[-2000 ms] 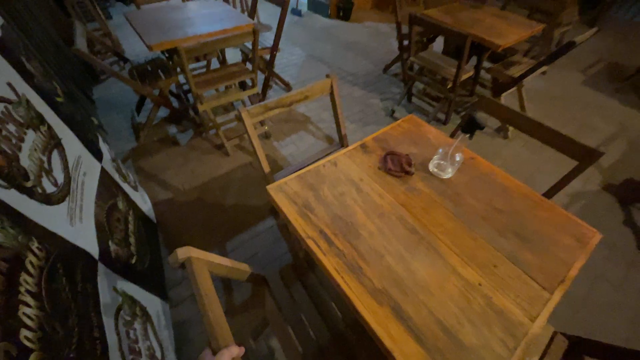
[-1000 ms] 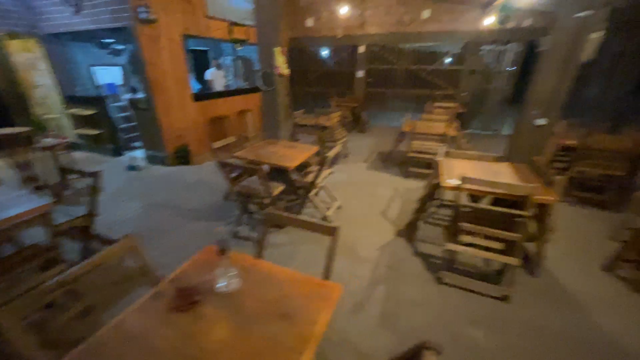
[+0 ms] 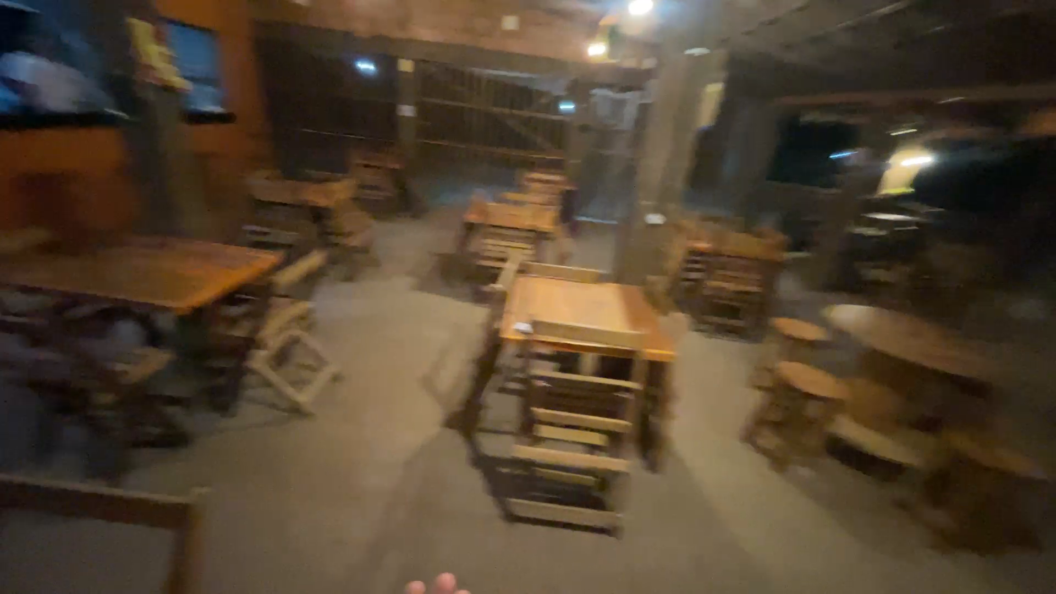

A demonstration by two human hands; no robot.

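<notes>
Fingertips of one hand, apparently my left hand (image 3: 437,586), show at the bottom edge, left of the middle. The rest of that hand is out of frame, so whether it holds anything cannot be told; no object shows at the fingertips. My right hand is not in view. Beyond the fingertips, a folding wooden chair (image 3: 582,417) stands upright at the near end of a wooden table (image 3: 569,301). At the lower left is the back of another wooden chair (image 3: 91,503). The whole view is blurred.
A wooden table (image 3: 124,268) with folding chairs stands at left. At right are round wooden stools (image 3: 813,379) beside a rounded table (image 3: 907,338). A post (image 3: 664,157) rises behind the middle table, and more tables and chairs stand farther back, under hanging lights (image 3: 639,7).
The view has swung right and up, away from the table with the glass ashtray. The hand seen earlier at a chair's wooden frame now shows only fingertips, away from that chair.
</notes>
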